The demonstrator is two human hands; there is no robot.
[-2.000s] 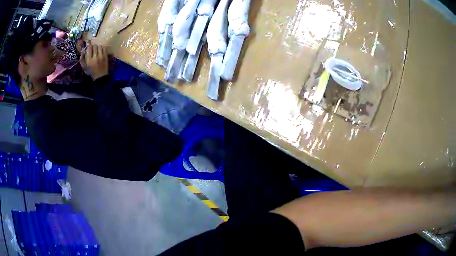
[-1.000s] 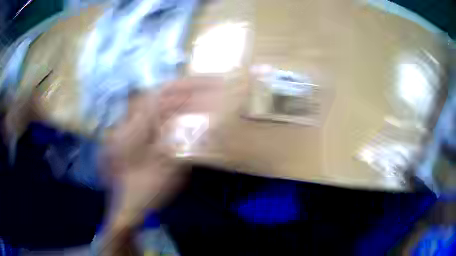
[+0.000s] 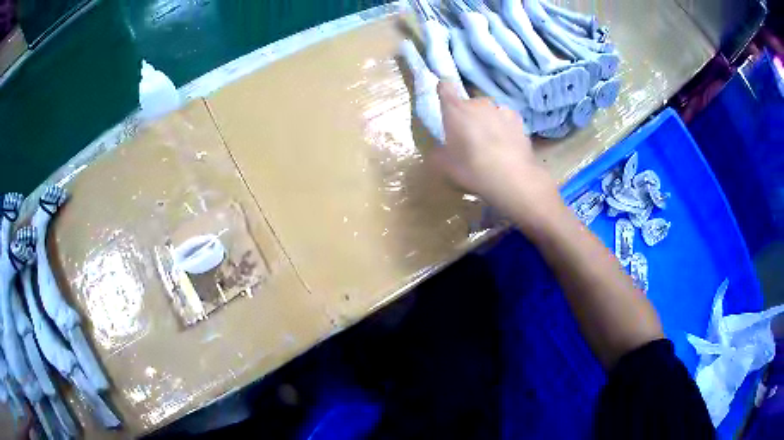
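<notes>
My right hand (image 3: 490, 155) reaches to the pile of unassembled legs (image 3: 507, 51) at the upper right. Its fingers are closed around a pale skeleton leg (image 3: 423, 90) at the pile's left side; the palm side is hidden. A small skin-toned patch at the bottom left corner may be my left hand (image 3: 24, 423), almost wholly cut off. Beside it lie several assembled legs (image 3: 53, 301) with black-lined toes pointing away. The white glue dish (image 3: 199, 254), with a thin stick across it, stands on the stained glue board (image 3: 232, 279) at the left.
A white glue bottle (image 3: 157, 90) stands at the far table edge by the green conveyor (image 3: 232, 30). The blue parts bin (image 3: 688, 198) at the right holds loose foot pieces (image 3: 632, 193) and a crumpled clear bag (image 3: 735, 348). The film-covered bench's near edge runs diagonally (image 3: 344, 325).
The view has swung from the neighbouring worker and left pile to the right side of the bench. My right hand is now at the unassembled legs; the bin and bottle have come into view.
</notes>
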